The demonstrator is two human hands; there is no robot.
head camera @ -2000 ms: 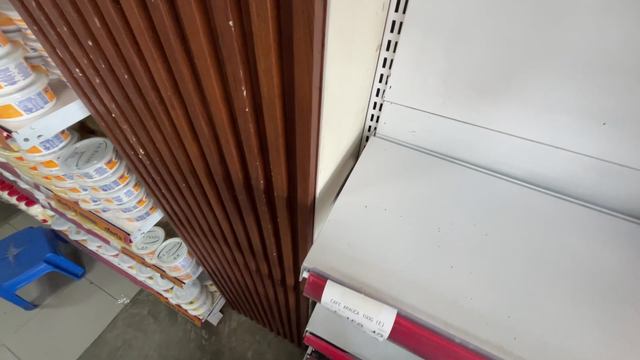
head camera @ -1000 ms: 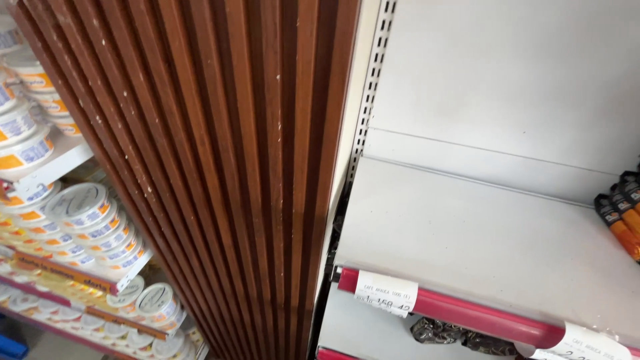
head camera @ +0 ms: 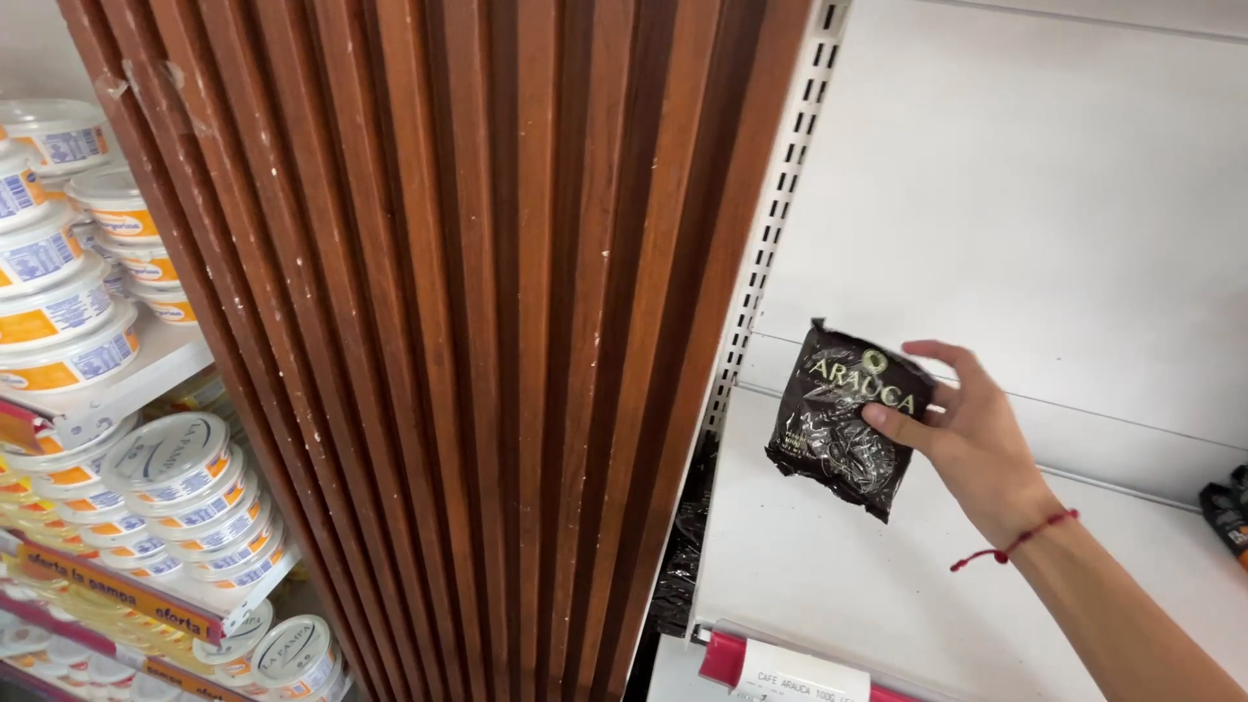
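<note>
My right hand [head camera: 960, 429], with a red cord around its wrist, grips a small dark Arauca coffee packet [head camera: 848, 419] by its right side. Thumb is on the front face, fingers behind. The packet hangs tilted above the white metal shelf [head camera: 936, 575], in front of the white back panel. Below it, a paper label [head camera: 799, 673] bearing writing sits on the shelf's red front strip. My left hand is out of view.
A brown slatted wood panel [head camera: 487, 351] stands left of the shelf. Dark packets [head camera: 682, 556] show in the gap beside it. Stacked white and orange tubs [head camera: 185, 468] fill shelves at far left. More dark and orange packs [head camera: 1230, 512] lie at the right edge.
My right hand has come into view from the right, holding the dark coffee packet. Neither showed in the same place in the earlier frames. The view has shifted.
</note>
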